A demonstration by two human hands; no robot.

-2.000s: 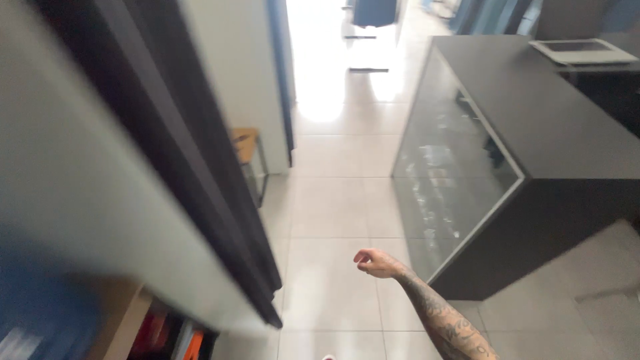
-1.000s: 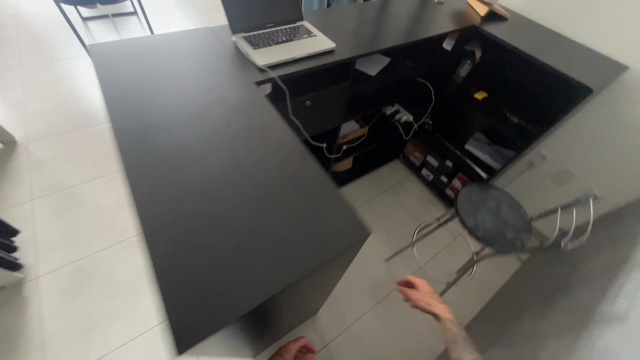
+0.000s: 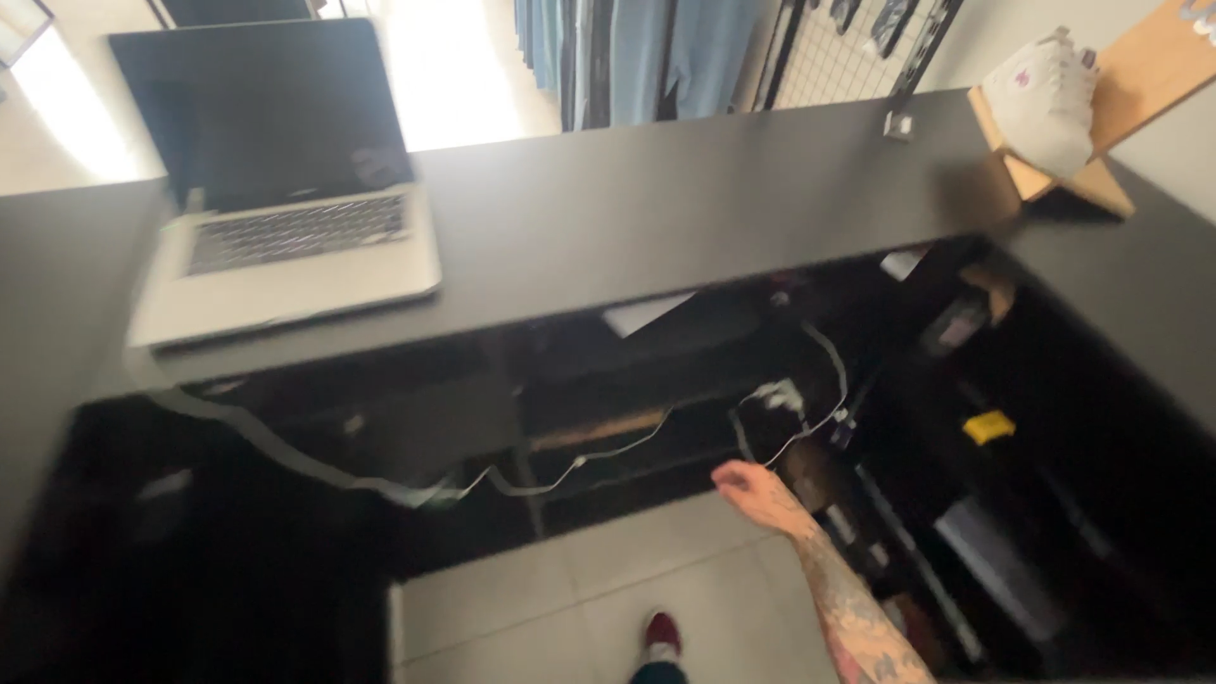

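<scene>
My right hand [image 3: 758,496] hangs over the floor behind the dark counter, its fingers loosely curled and apparently holding nothing. The hand appears just in front of a white cable [image 3: 608,454] that runs along the dark shelves. That cable leads up to an opened silver laptop [image 3: 285,247] at the left of the counter top [image 3: 665,209]. White plugs [image 3: 781,394] lie on a shelf beyond the hand. A white sneaker [image 3: 1043,104] rests on a wooden stand [image 3: 1092,185] at the right. My left hand is out of view.
Black shelves surround the tiled floor [image 3: 589,608], with a yellow object [image 3: 989,427] on the right one. My foot in a dark red shoe [image 3: 662,631] is below. Blue jeans [image 3: 636,62] and a wire grid rack [image 3: 836,57] stand beyond the counter.
The view has moved in behind the counter, closer to the laptop and shelves. My left hand, seen at the bottom one second ago, has left the view.
</scene>
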